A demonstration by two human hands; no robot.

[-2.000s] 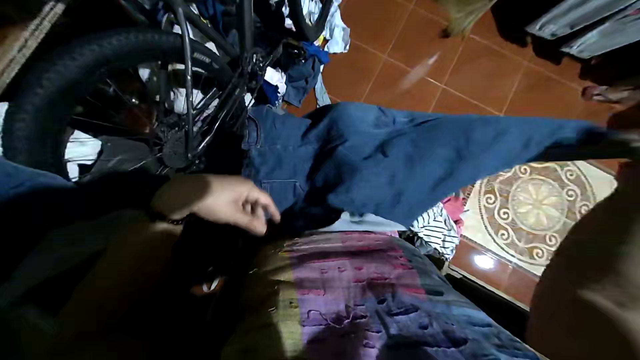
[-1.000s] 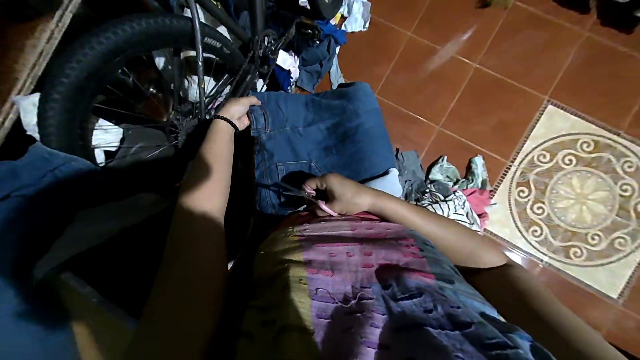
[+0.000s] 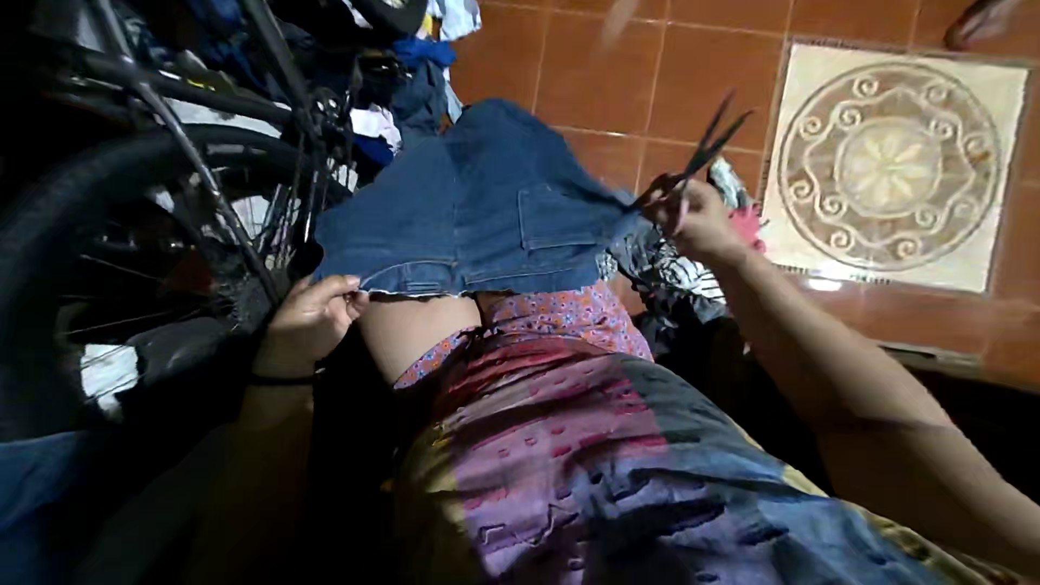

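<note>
A piece of blue denim clothing (image 3: pixel 479 203) with a patch pocket and a pale raw edge is stretched over my lap. My left hand (image 3: pixel 317 313) pinches its near left corner between thumb and fingers. My right hand (image 3: pixel 699 219) holds scissors (image 3: pixel 711 142) by the handles, blades pointing up and apart, and is at the denim's right edge; whether its fingers also grip the cloth cannot be told. Below the denim lie a patterned orange and purple cloth (image 3: pixel 569 317) and my multicoloured garment (image 3: pixel 561 455).
A bicycle wheel (image 3: pixel 49 211) and its frame stand close on the left. Heaped clothes (image 3: pixel 422 73) lie beyond them, and more cloth (image 3: pixel 691 276) lies under my right hand. The tiled floor (image 3: pixel 601 73) has a patterned inlay (image 3: pixel 890 166). Someone's foot (image 3: pixel 979 23) shows at the top right.
The denim, folded over a second ago, is now spread wider across my lap. My right hand has moved right with the scissors, and their blades now point up. My left hand has moved to the near edge.
</note>
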